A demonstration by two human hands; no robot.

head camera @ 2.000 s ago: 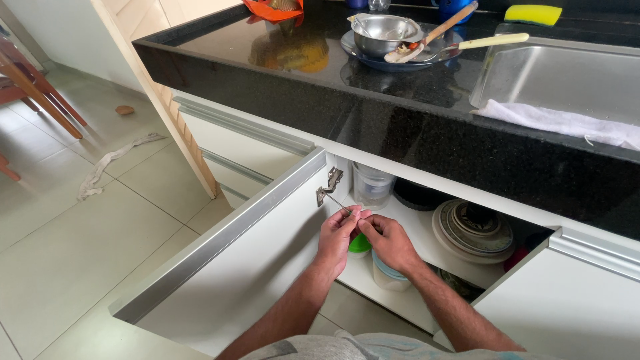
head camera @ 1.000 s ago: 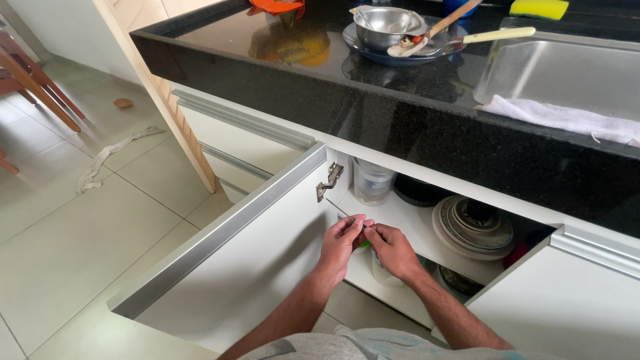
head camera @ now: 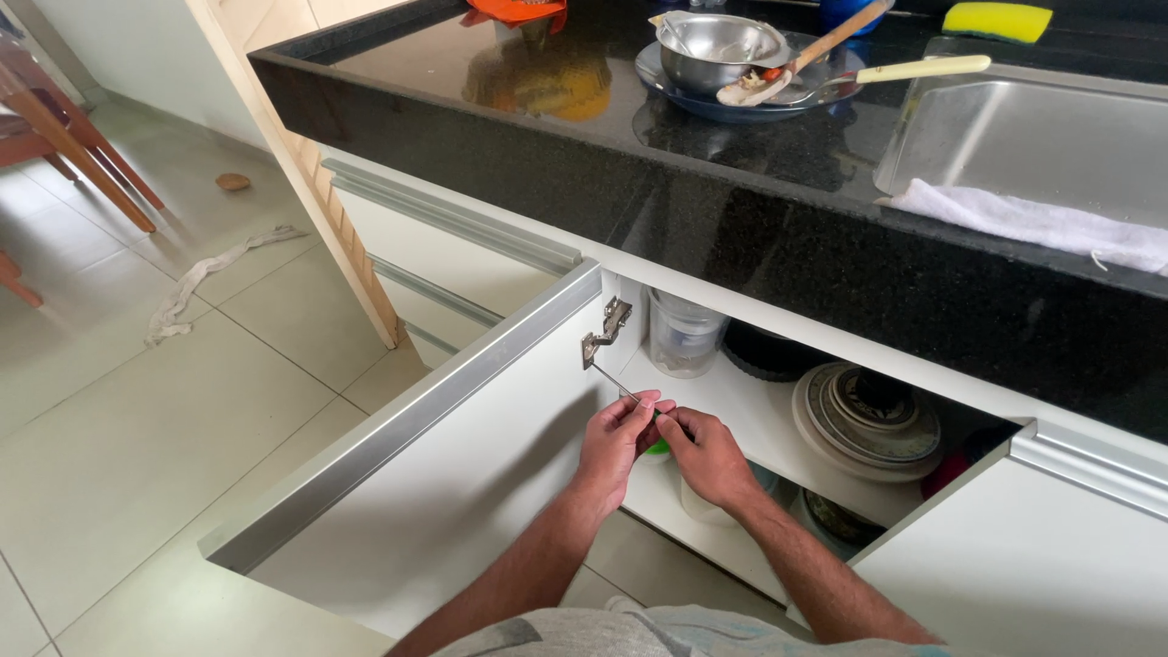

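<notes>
A screwdriver (head camera: 617, 381) with a thin metal shaft points up and left, its tip at the lower part of a metal cabinet hinge (head camera: 604, 332). That hinge joins the white cabinet door (head camera: 429, 493), which stands open, to the cabinet's side wall. My left hand (head camera: 620, 443) has its fingertips around the shaft near the handle. Behind it, my right hand (head camera: 712, 449) grips the handle, most of which the fingers hide. Both hands are close together in front of the cabinet opening.
Inside the cabinet are a clear plastic container (head camera: 686, 334), stacked plates (head camera: 862, 422) and a green lid (head camera: 657, 447). Above juts the black stone countertop (head camera: 748, 214), bearing a steel bowl (head camera: 721, 50), a wooden spoon and a sink (head camera: 1040, 137). A cloth strip (head camera: 196, 278) lies on the floor.
The screwdriver's tip has come to the lower part of the hinge; one second ago it was slightly below it. Both hands have stayed close together.
</notes>
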